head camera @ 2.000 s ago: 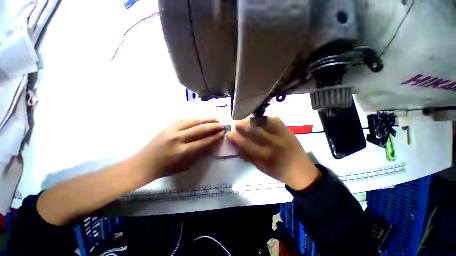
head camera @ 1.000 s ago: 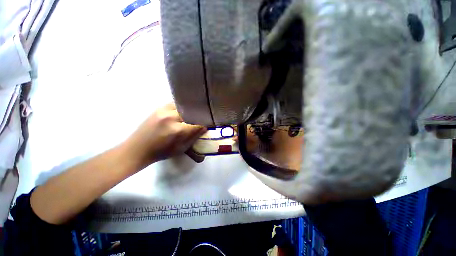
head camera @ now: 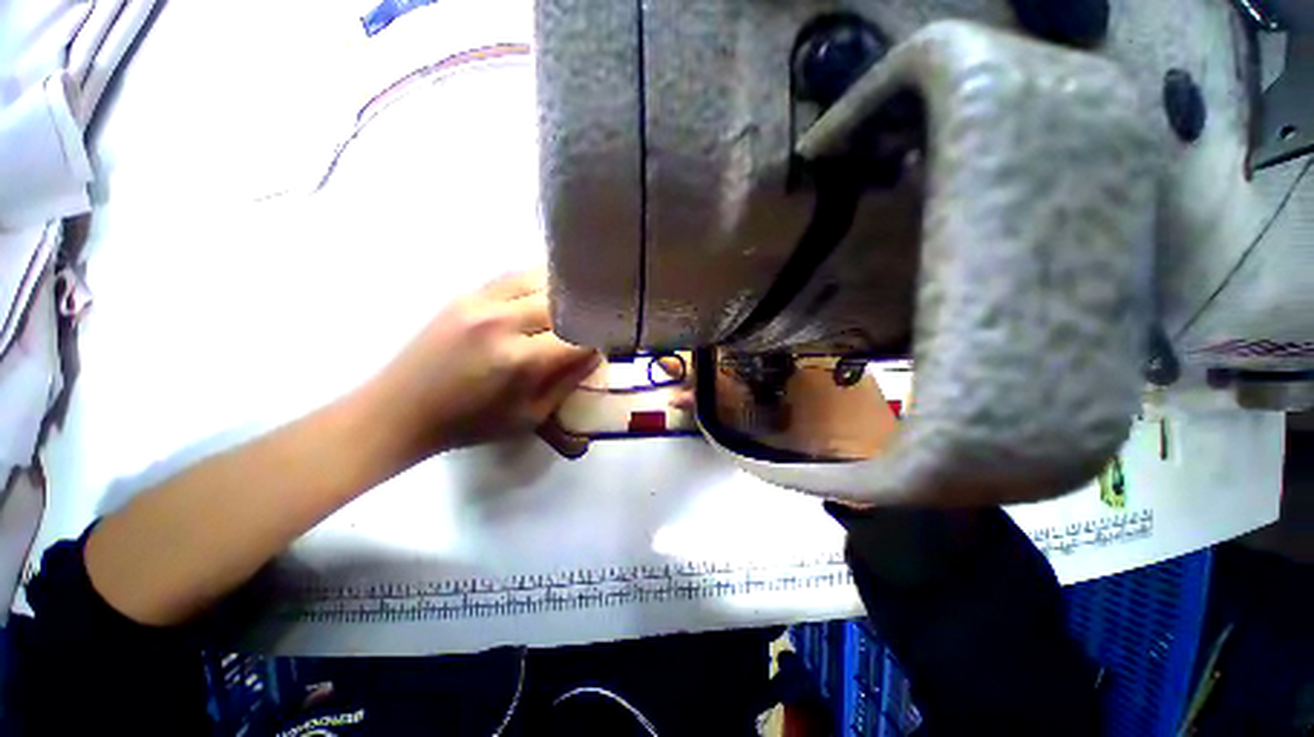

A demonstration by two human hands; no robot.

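The large grey sewing machine head fills the upper right, with a thick textured loop in front of it. A cream plate strip with a red patch shows below the head. My left hand lies at the left of this strip, its fingertips partly hidden by the head; I cannot tell if it holds anything. My right hand shows only in part through the loop, right of the strip. Its fingers are mostly hidden. No fabric or label can be made out at the hands.
Pale layered fabric hangs at the left edge. A short blue strip and a thin dark wavy line lie at the upper left. A measuring scale runs along the front edge. Blue crates stand below the table. A green piece lies at the right.
The view has shifted and the grey loop now covers the front of the machine. My hands have moved apart; the small dark label between them earlier is no longer visible. The phone is hidden.
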